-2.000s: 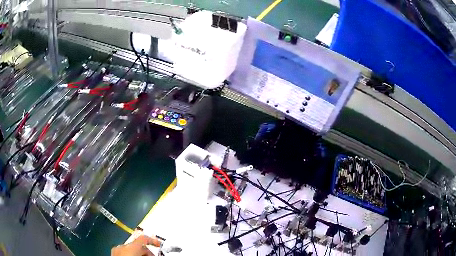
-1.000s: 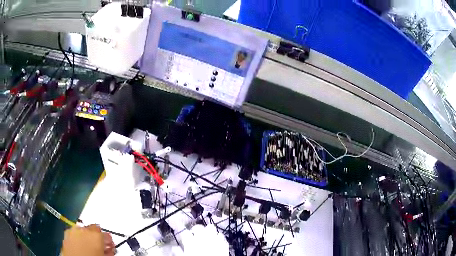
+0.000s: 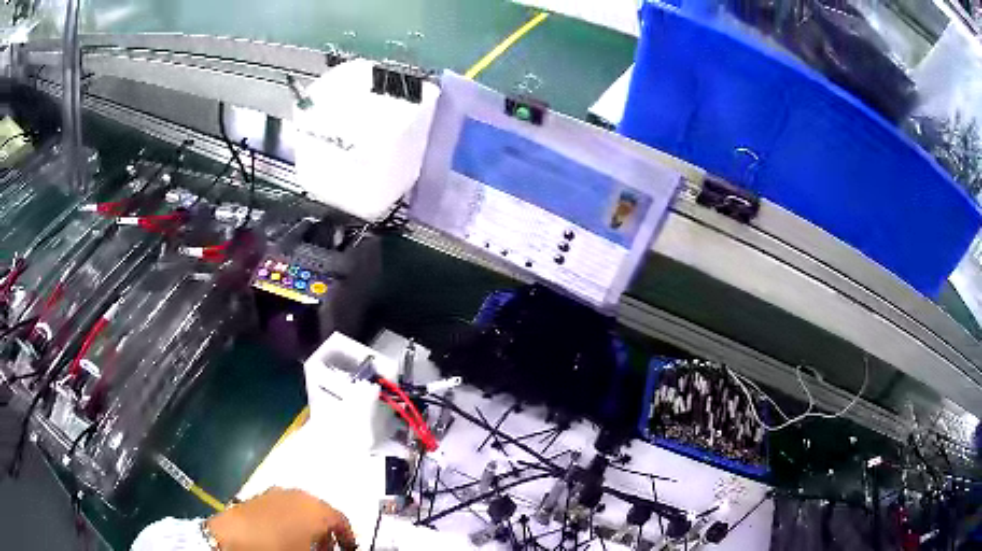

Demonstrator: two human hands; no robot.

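My left hand (image 3: 282, 521) is at the bottom edge, left of centre, with bare fingers curled and white cloth at its wrist side. Its lower part is cut off, and I cannot tell whether it holds anything. My right hand cannot be made out. Small black connector housings (image 3: 501, 508) stand in rows on silvery metal blocks on the white board (image 3: 743, 504). Thin black ties and a black lead (image 3: 458, 506) lie across them. The red-handled tool (image 3: 407, 413) stands in the white holder (image 3: 342, 396) beyond my left hand.
A blue tray (image 3: 705, 418) of metal-ended parts and a dark parts pile (image 3: 538, 347) lie behind the board. A dark box with coloured buttons (image 3: 296, 291) stands left. Plastic-covered harnesses (image 3: 162, 355) lie farther left. An instruction card (image 3: 538, 194) and blue crate (image 3: 775, 140) are behind.
The camera view has swung left again since one second ago. My left hand has moved closer to the white holder. The white-gloved right hand seen at the board's front is no longer distinguishable.
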